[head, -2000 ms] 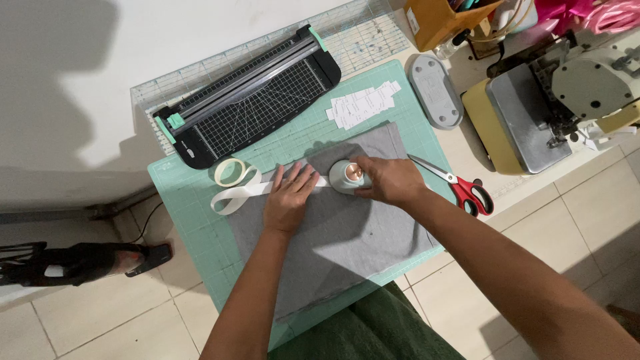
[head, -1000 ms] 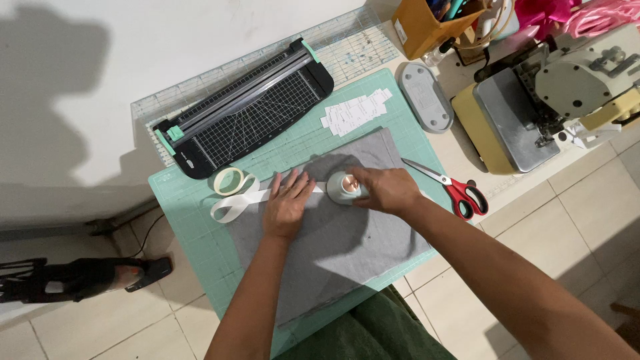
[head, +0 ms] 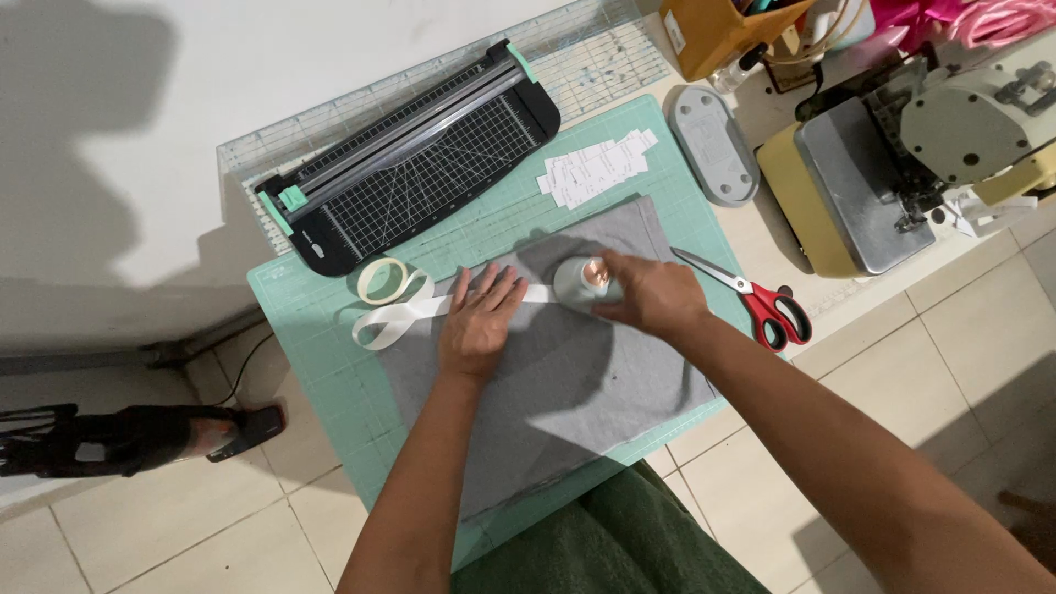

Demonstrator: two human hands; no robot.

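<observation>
My left hand (head: 480, 326) lies palm down, fingers spread, on a white ribbon or tape strip (head: 431, 307) that runs across folded grey cloth (head: 536, 396). The strip's left end curls in loops beside a roll of cream tape (head: 383, 280). My right hand (head: 648, 297) grips a small rounded light-grey device (head: 575, 285), possibly a mini iron, with a copper-coloured top. It rests over the strip's right end and hides its underside. Red-handled scissors (head: 771, 309) lie to the right, their blades partly apart.
A green cutting mat (head: 318, 346) lies under the cloth. Beyond are a black paper trimmer (head: 429, 169), clear ruler (head: 598, 49) and white paper slips (head: 598, 172). Right are a grey oblong tray (head: 714, 147), orange-brown box (head: 701, 37) and sewing machine (head: 866, 190). A black object (head: 124, 441) stands lower left.
</observation>
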